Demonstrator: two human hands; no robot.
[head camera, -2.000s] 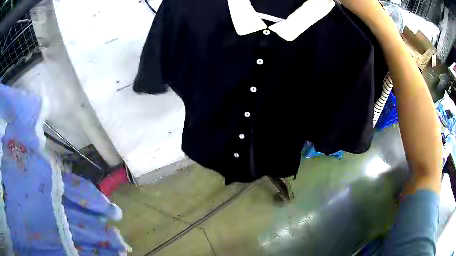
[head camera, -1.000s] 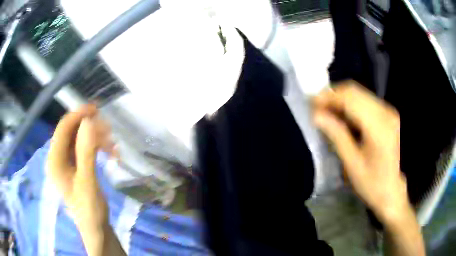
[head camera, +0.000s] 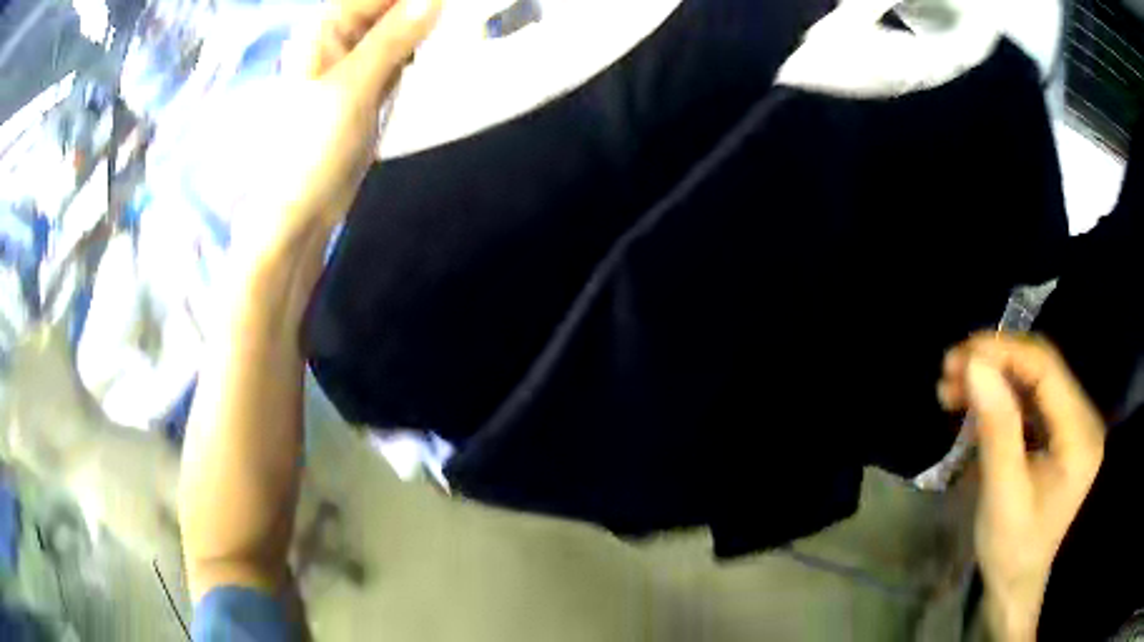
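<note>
A black top with a white collar (head camera: 677, 314) hangs across the middle of the view. A long edge or fold runs diagonally down it. White collar parts show at its upper left and upper right (head camera: 878, 63). My left hand (head camera: 370, 57) is at the top left, its fingers closed at the edge of the white part; the fingertips are partly hidden. My right hand (head camera: 1035, 439) is at the right, beside the top's lower right edge, with fingers curled and blurred. I cannot tell whether it pinches anything.
Black cloth (head camera: 1098, 502) hangs at the right edge. A pile of white and blue items (head camera: 126, 263) is blurred at the left. The floor (head camera: 502, 577) shows below the top. Dark wire mesh (head camera: 1110, 63) is at the upper right corner.
The view has swung round, and the blue dress and grey tube are out of view. My left hand has moved up to the top's white edge. More of the black top now faces me.
</note>
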